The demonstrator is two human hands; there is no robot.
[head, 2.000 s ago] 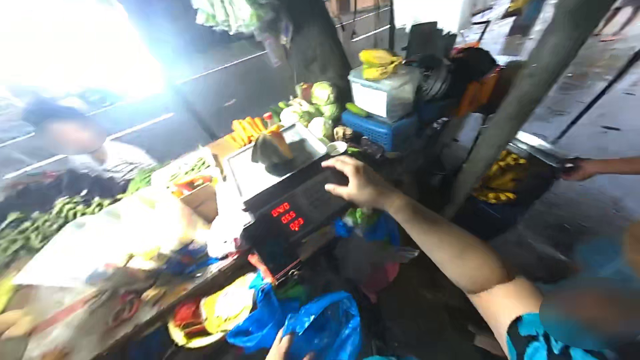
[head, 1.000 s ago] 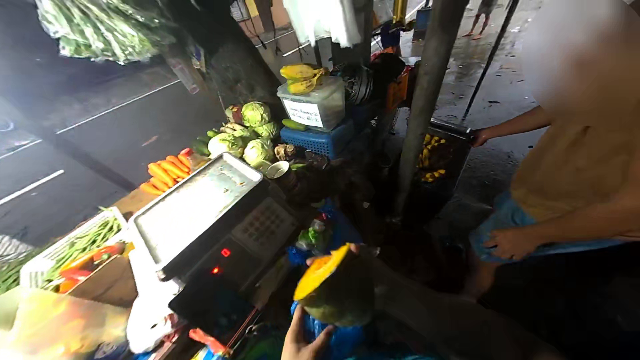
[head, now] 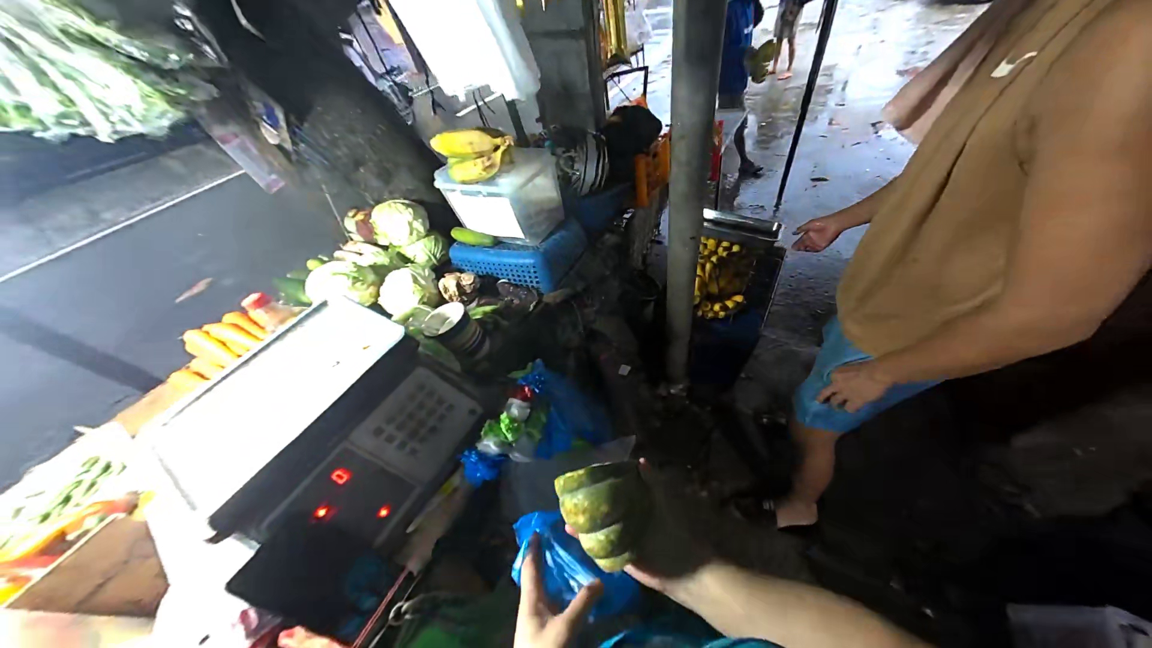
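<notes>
My right hand holds a piece of green, ribbed squash from its far side, low in the middle of the head view. Just below and left of it, my left hand is at a blue plastic bag, with its thumb and a finger raised apart; the bag bunches behind the fingers and under the squash. How firmly that hand grips the bag is partly hidden. To the left stands a digital scale with a bare metal tray, a keypad and a lit red display.
Cabbages, carrots and a blue plastic basket lie beyond the scale. Bananas top a clear plastic box. A metal post rises mid-view. At right stands a person in a brown shirt, near bananas in a container.
The dark piece on the scale tray two seconds ago is gone from it. The squash, its orange cut side showing one second ago, now shows its green rind. The other person's hand has left the banana container.
</notes>
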